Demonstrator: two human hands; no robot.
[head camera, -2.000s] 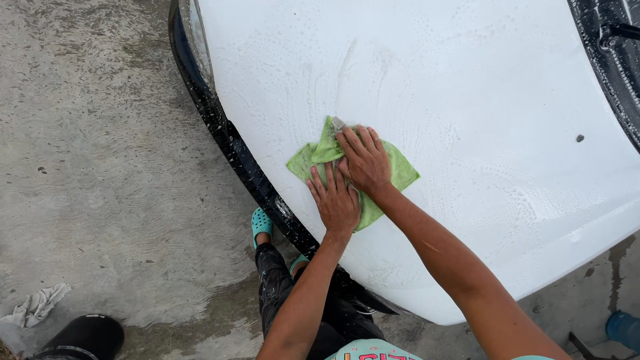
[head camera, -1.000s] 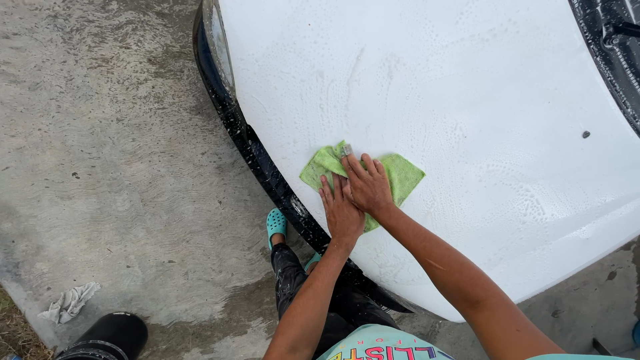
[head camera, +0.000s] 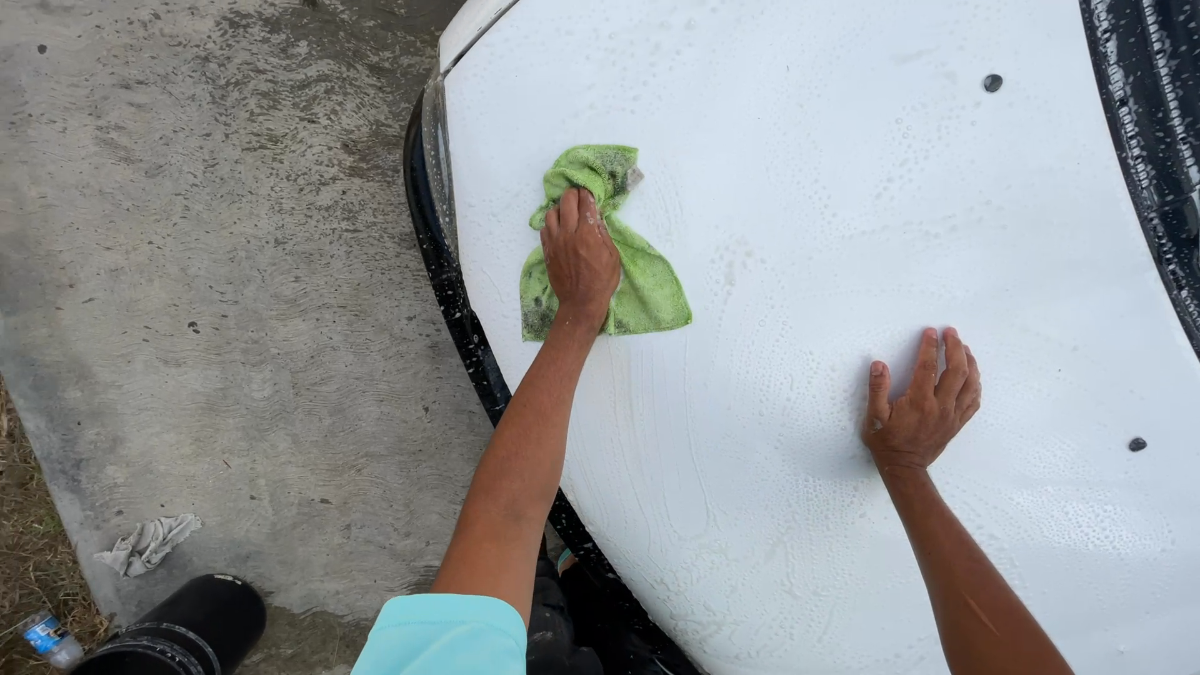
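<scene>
My left hand (head camera: 581, 255) is closed on the middle of a green microfiber cloth (head camera: 650, 286), bunching it against the white car hood (head camera: 787, 206). Dark dirt marks show on the cloth, and a small tag sticks out near its top corner. My right hand (head camera: 923, 403) rests on the hood to the right, its fingers apart and nothing in it. Water beads and wet streaks cover much of the hood around both hands.
The black bumper edge (head camera: 459, 319) curves along the hood's left side. On the concrete ground (head camera: 234, 281) lie a crumpled grey cloth (head camera: 150, 544), a black cylindrical container (head camera: 202, 623) and a plastic bottle (head camera: 52, 639). A black windshield cowl (head camera: 1148, 141) borders the right.
Both hands were together on the green cloth; now they are apart. My left hand has moved with the cloth along the hood, and my right hand has let go of it.
</scene>
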